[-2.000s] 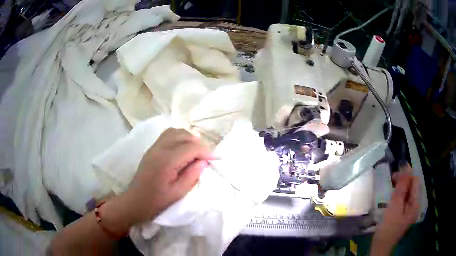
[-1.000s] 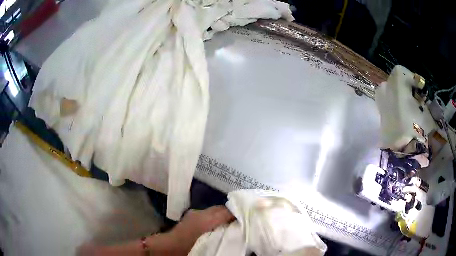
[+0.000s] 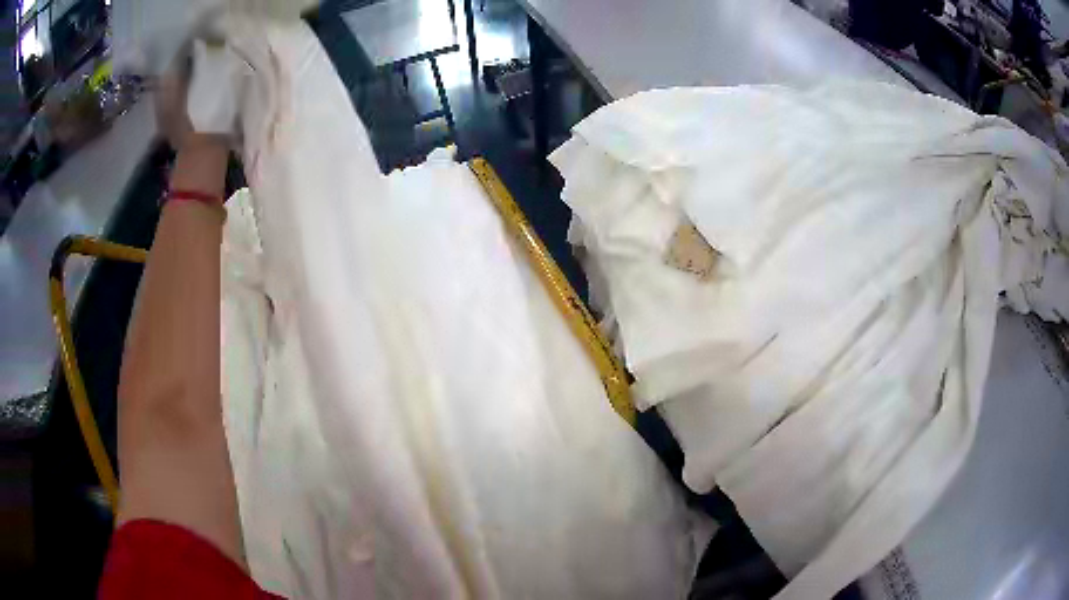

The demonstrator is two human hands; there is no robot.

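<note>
My left hand (image 3: 176,106) is at the upper left, blurred and partly covered by cloth. The arm is stretched forward, with a red band at the wrist. The hand holds the end of a white garment piece (image 3: 305,152). This cloth runs down over a pile of white cloth (image 3: 469,352) in the middle, and I cannot tell where one stops and the other starts. A bundle of white cloth (image 3: 821,270) lies on the table at the right, with a small brown card (image 3: 692,251) on it. My right hand is out of the picture.
A yellow tube (image 3: 551,287) runs between the pile and the bundle. Another yellow tube (image 3: 70,340) bends at the left. The pale machine table (image 3: 1008,469) is at the lower right. Other tables (image 3: 656,47) stand behind, with dark floor between them.
The view has swung left, and the sewing machine is out of the picture. My left hand has moved from the table's front edge to the far left, carrying the garment piece over the pile.
</note>
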